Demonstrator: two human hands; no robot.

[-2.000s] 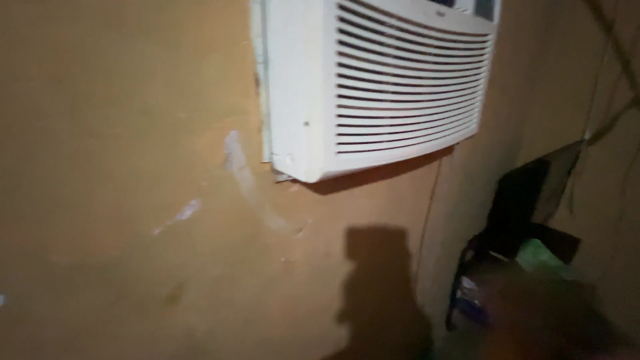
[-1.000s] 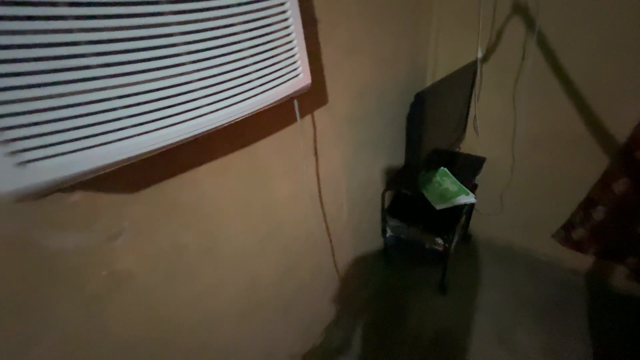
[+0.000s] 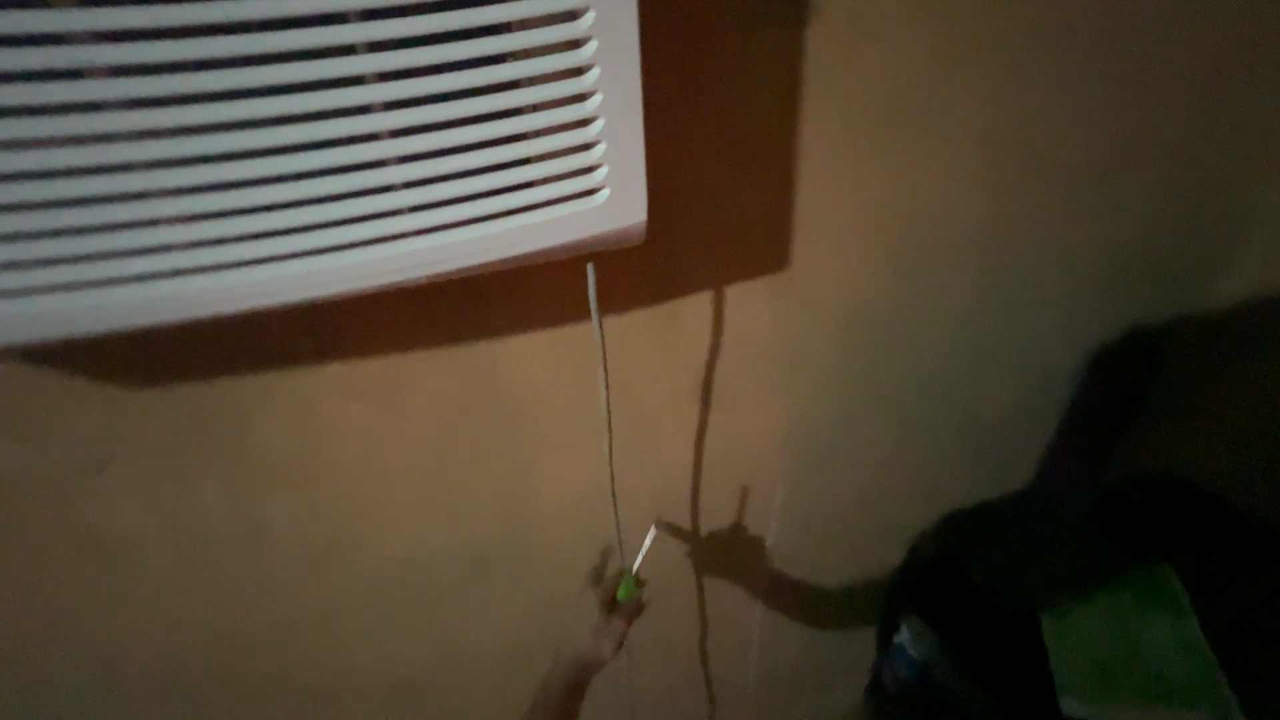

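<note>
My left hand [image 3: 622, 602] is low near the middle of the head view, reaching up from the bottom edge. Its fingers close around a small green-handled tool [image 3: 627, 587]. The tool's thin, pale shaft points up and right; its exact kind cannot be told. A thin cord [image 3: 607, 420] hangs below the right end of a white window air conditioner [image 3: 380, 270] and runs down to the hand. Whether the fingers also grip the cord is unclear. My right hand is not visible.
A tan wall [image 3: 300, 520] lies behind the cord and carries dark shadows of the unit, cord, hand and tool. At the lower right, a green item [image 3: 1140, 640] rests among dark shapes.
The view has swung right and then closer to the unit's lower right corner. My left hand with the green-handled tool has come into view beside the cord.
</note>
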